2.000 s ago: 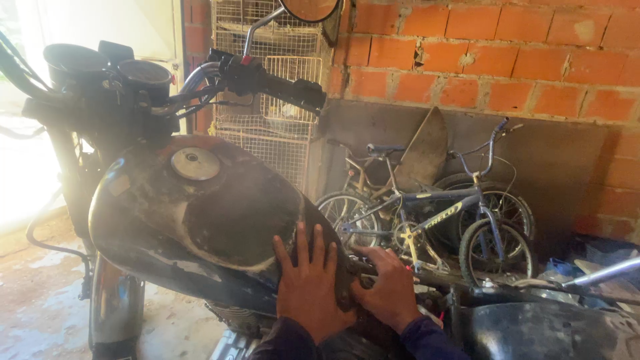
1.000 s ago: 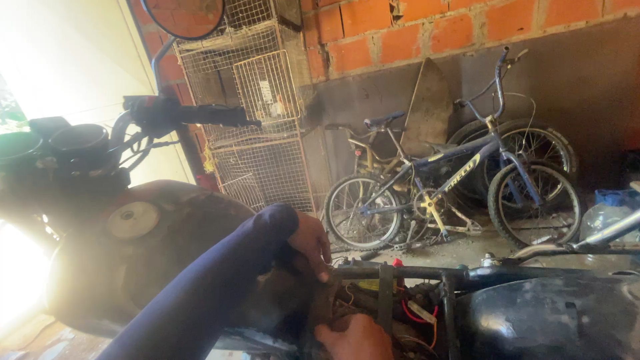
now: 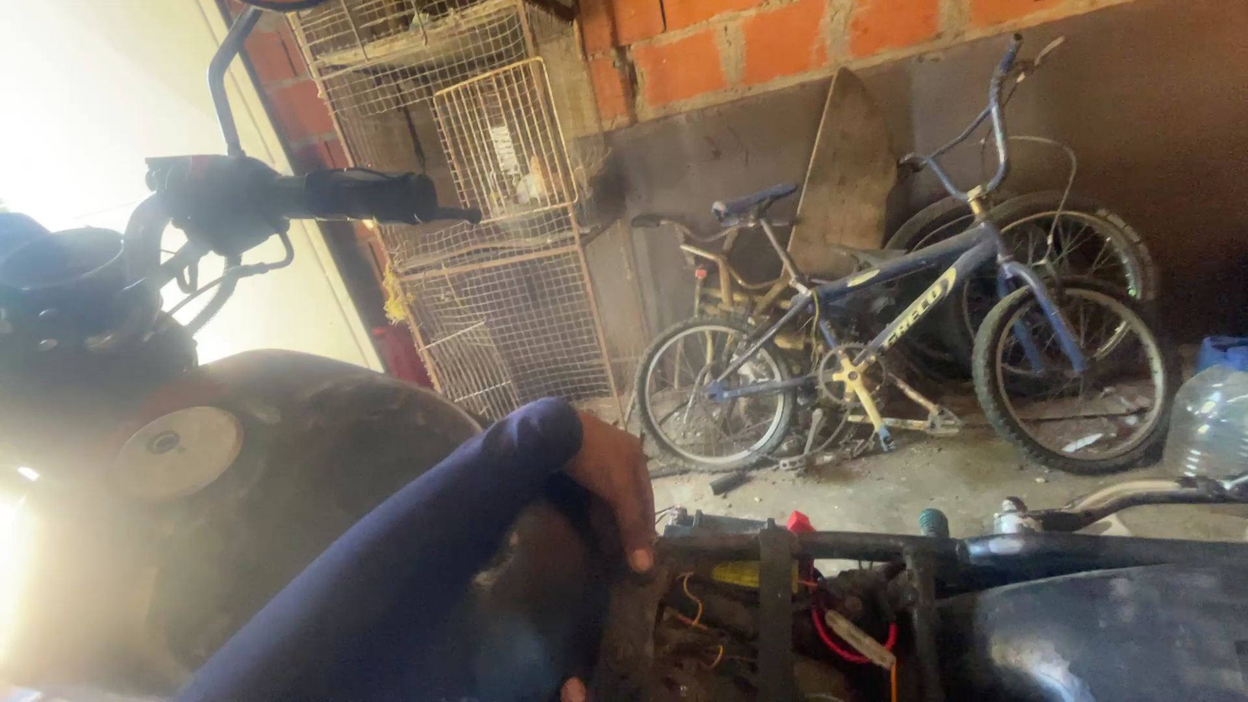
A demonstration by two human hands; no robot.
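Observation:
My left hand (image 3: 616, 487), in a dark blue sleeve, reaches across the rear of a worn dark motorcycle fuel tank (image 3: 322, 458). Its fingers bend down over the tank's rear end, beside the bare frame. Only a fingertip, apparently of my right hand (image 3: 573, 690), shows at the bottom edge, near the tank's rear underside; whatever it touches is hidden. Behind the tank, the motorcycle frame rail (image 3: 858, 546) runs right, with a red wire (image 3: 829, 629) and other loose wires below it. The round tank cap (image 3: 180, 451) is closed.
The handlebar grip (image 3: 361, 195) juts out above the tank. Beyond stand a wire cage (image 3: 507, 322) and a blue BMX bicycle (image 3: 936, 273) against the wall. A black rear fender (image 3: 1121, 634) lies at the lower right, with a clear plastic bottle (image 3: 1209, 419) behind it.
Both hands lay on the tank's rear two seconds ago. My left arm now crosses the tank, and my right hand has dropped almost out of view. The view has swung right and closer.

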